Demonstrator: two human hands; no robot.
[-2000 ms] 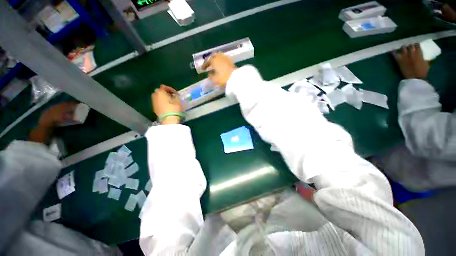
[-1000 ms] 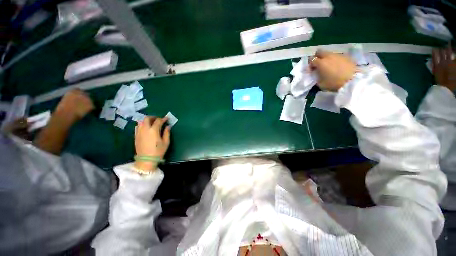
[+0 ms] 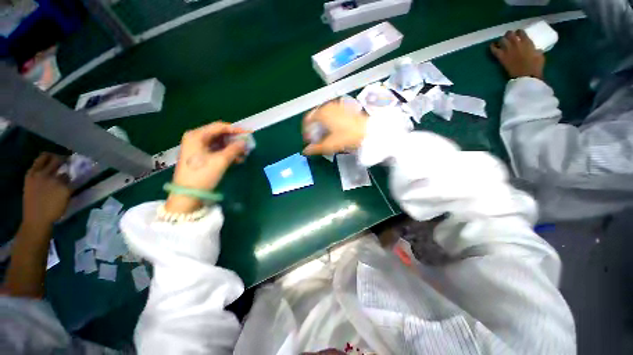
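A stack of blue cards lies on the green bench in front of me. My left hand is raised left of the cards, its fingers closed on a small pale packet. My right hand is just above the cards, blurred, its fingers curled around a pale folded leaflet; its exact shape is unclear. A loose pile of leaflets lies at the right, and one sheet lies below my right hand. Small pale packets are scattered at the left.
An open white box with a blue card lies beyond the metal rail. Another white box is behind it, and one is at the left. Neighbours' hands show at left and right; the right one touches a white block.
My left hand has left the packet pile with a packet and moved up toward the rail. My right hand has moved left from the leaflet pile toward the blue cards. The view has tilted.
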